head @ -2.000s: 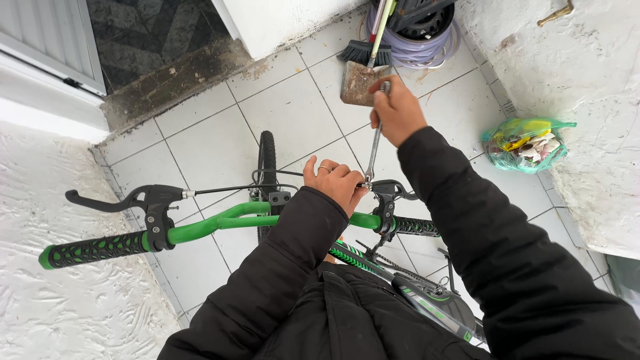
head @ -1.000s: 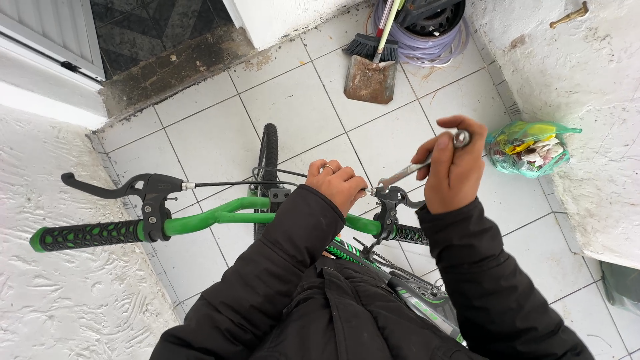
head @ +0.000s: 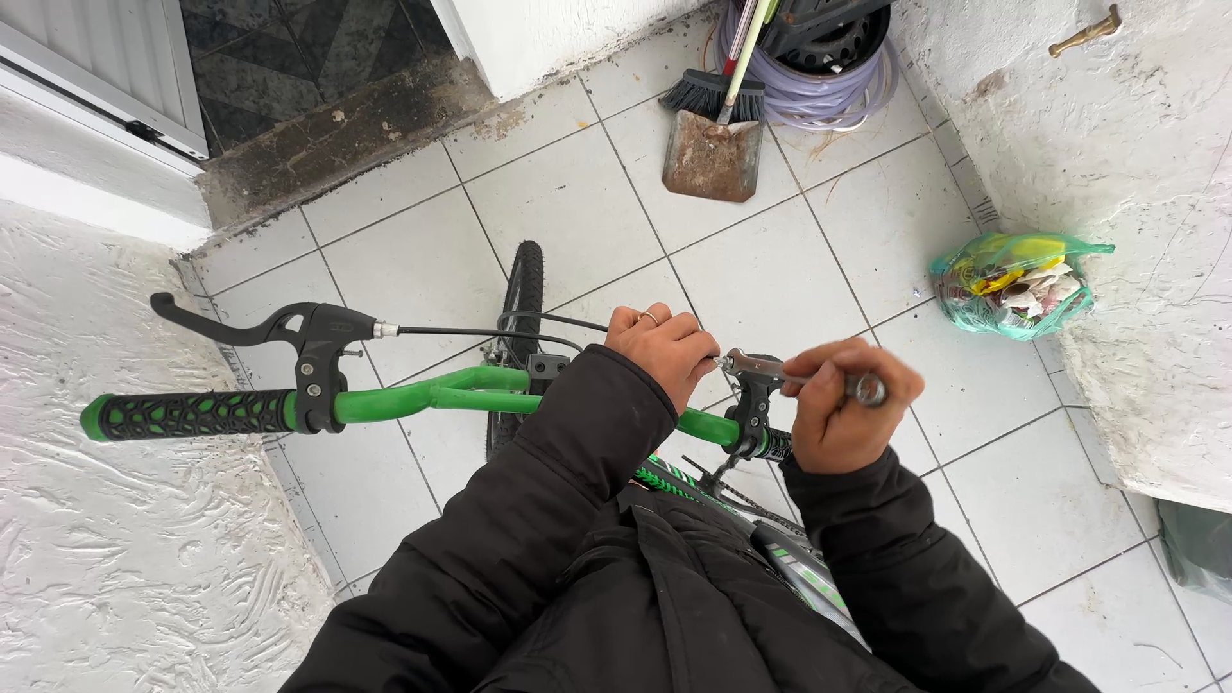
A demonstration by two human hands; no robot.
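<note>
A combination wrench [head: 770, 368] is gripped in my right hand [head: 852, 404]; its open end sits at the cable adjuster [head: 724, 362] of the right brake lever [head: 756, 404]. My left hand [head: 664, 348], with a ring on one finger, pinches the brake cable end right beside that adjuster. Both hands are above the green bicycle handlebar [head: 462, 390]. On the handlebar's left side are a black brake lever [head: 241, 327] and a black and green grip [head: 197, 414]. The right lever and grip are partly hidden by my right hand and the wrench.
The front wheel [head: 525, 289] points away beneath the bar. Beyond it on the tiled floor lie a rusty dustpan [head: 712, 156], a broom [head: 707, 96] and a coiled hose [head: 818, 96]. A green plastic bag of rubbish [head: 1011, 289] rests by the right wall [head: 1136, 192].
My right hand has swung the wrench from pointing away from me round to the right, and lower. My left hand has stayed by the adjuster.
</note>
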